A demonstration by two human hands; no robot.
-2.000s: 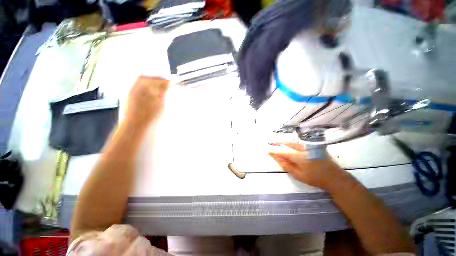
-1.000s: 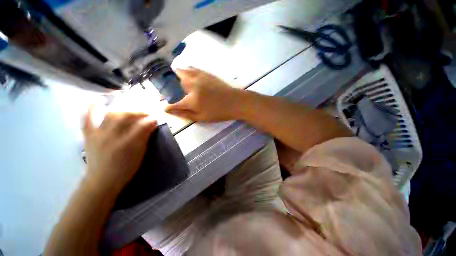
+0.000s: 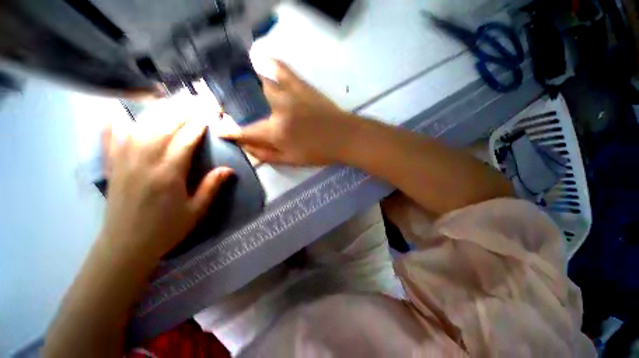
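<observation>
A dark fabric panel (image 3: 242, 180) lies at the front of the sewing machine bed, its near part by the ruler edge. My left hand (image 3: 157, 168) lies flat on the panel with fingers spread, pressing it down. My right hand (image 3: 291, 122) is beside the grey attachment (image 3: 243, 94), its fingertips at the panel's far right edge; whether they pinch the cloth is hard to tell. The sewing machine head (image 3: 105, 42) is above my left fingertips. The needle area is glaring and blurred.
Scissors with blue handles (image 3: 496, 54) lie on the table at the right. A white slotted basket (image 3: 576, 175) holding grey scraps is beyond the table's right end. The grey ruler edge (image 3: 280, 217) runs along the front. A red crate (image 3: 183, 341) shows below it.
Since two seconds ago the view has swung towards the machine and a panel has come under my left hand. Over the last second the panel has turned slightly and my left thumb has spread out.
</observation>
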